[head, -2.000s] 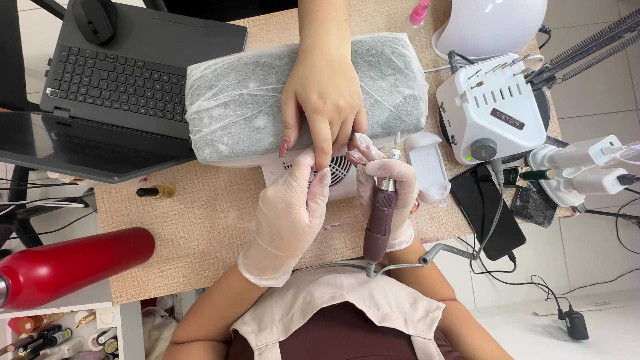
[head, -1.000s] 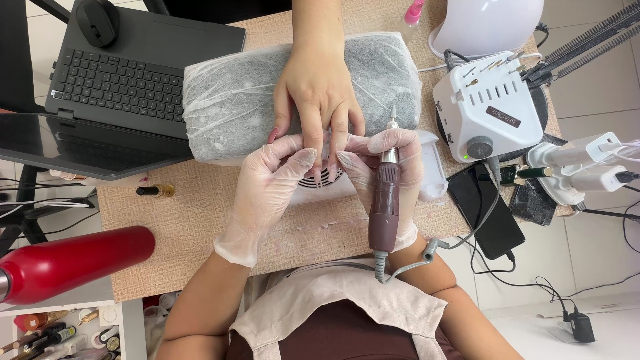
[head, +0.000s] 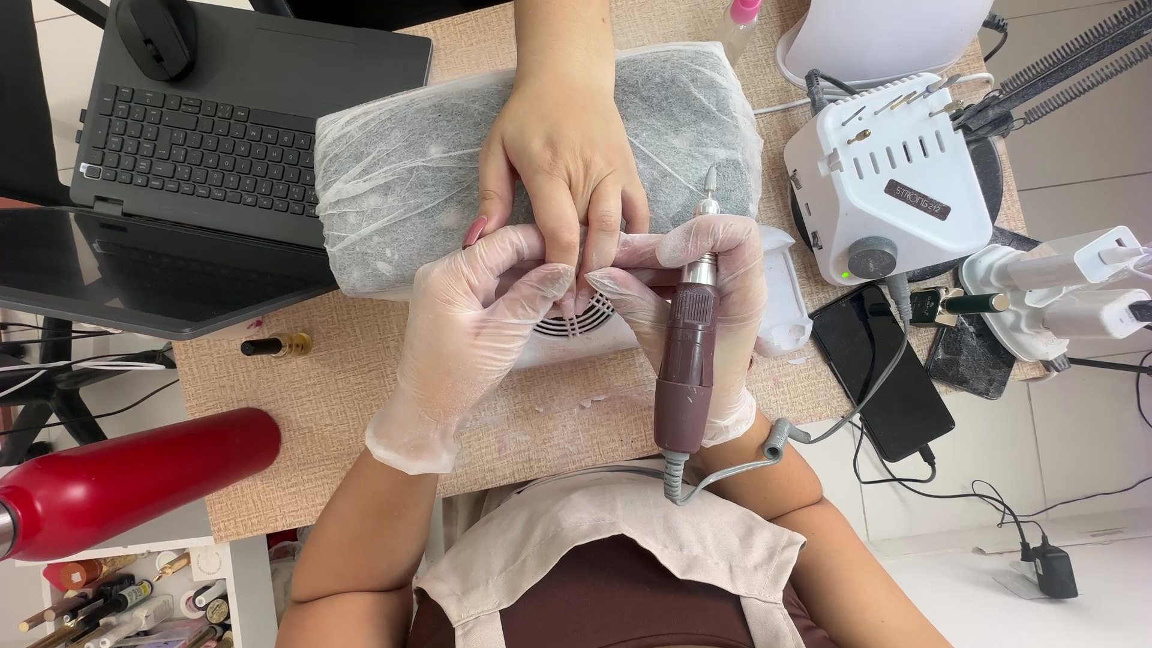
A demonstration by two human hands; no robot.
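Note:
Another person's hand lies palm down over a hand rest wrapped in thin white covering, fingers pointing toward me. My left hand, in a translucent glove, holds that person's fingertips from the left side. My gloved right hand touches the fingers from the right and also holds a brown nail drill handpiece, its bit pointing away from me. Below the fingertips, a white dust collector shows its round grille. The handpiece's grey cord runs to a white drill control unit at right.
On the left are a laptop with a mouse, a small polish bottle and a red metal bottle. On the right lie a black phone, an open white case and a power strip. An open drawer holds bottles.
Both my hands still hold the other person's fingers, with small shifts of my fingers. The handpiece stood tilted slightly differently two seconds ago and remains in my right hand.

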